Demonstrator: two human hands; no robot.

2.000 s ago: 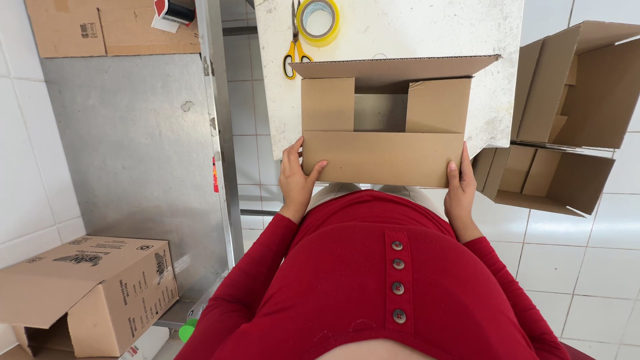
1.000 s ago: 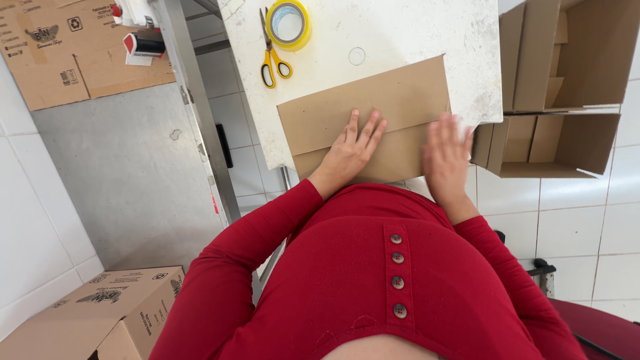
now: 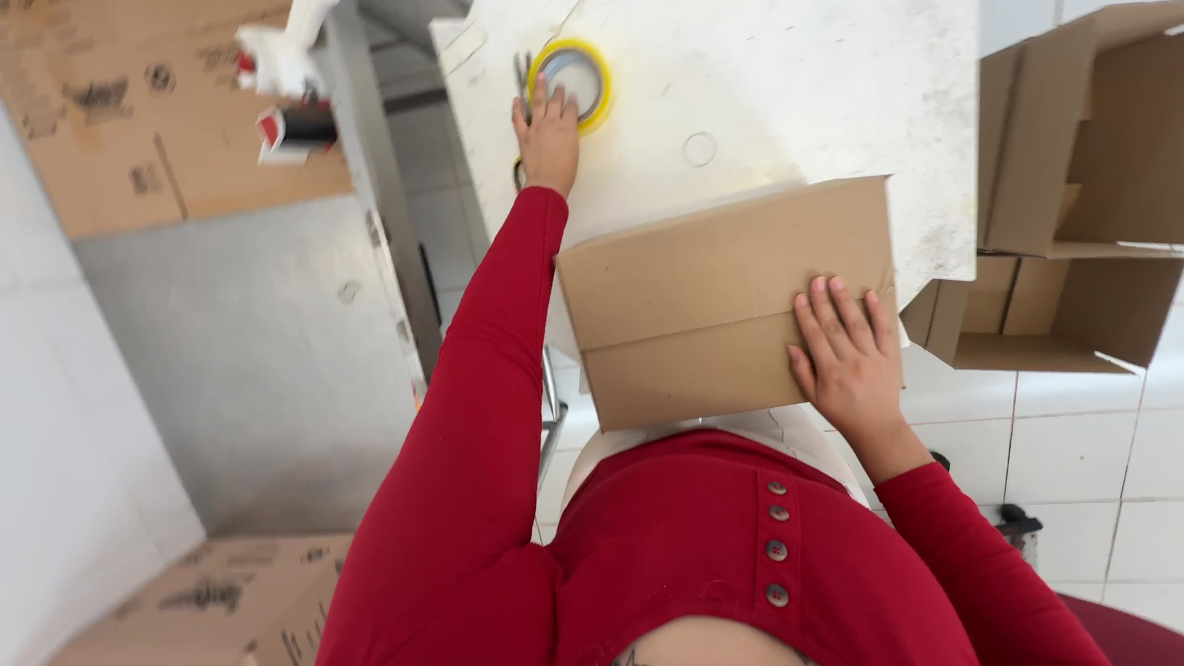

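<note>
A cardboard box (image 3: 703,277) with its top flaps folded down lies at the near edge of a white table, a seam running across its top. Flat on its right part rests my right hand (image 3: 846,361), fingers slightly apart. My left hand (image 3: 550,139) reaches to the far left of the table and touches a yellow-edged roll of tape (image 3: 601,88); whether its fingers grip the roll is unclear. Scissors (image 3: 519,173) lie beside the roll, mostly hidden under that hand.
Open cardboard boxes (image 3: 1022,153) stand at the right of the white table (image 3: 740,83). On the left, a metal table (image 3: 268,305) bears flat printed cardboard (image 3: 102,139) and a tape dispenser (image 3: 301,127). Another printed box (image 3: 222,592) sits at lower left.
The box's flaps, open two seconds ago, are folded down. My left hand has left the box top and moved up and left to the tape roll. My right hand stays at the box's right side.
</note>
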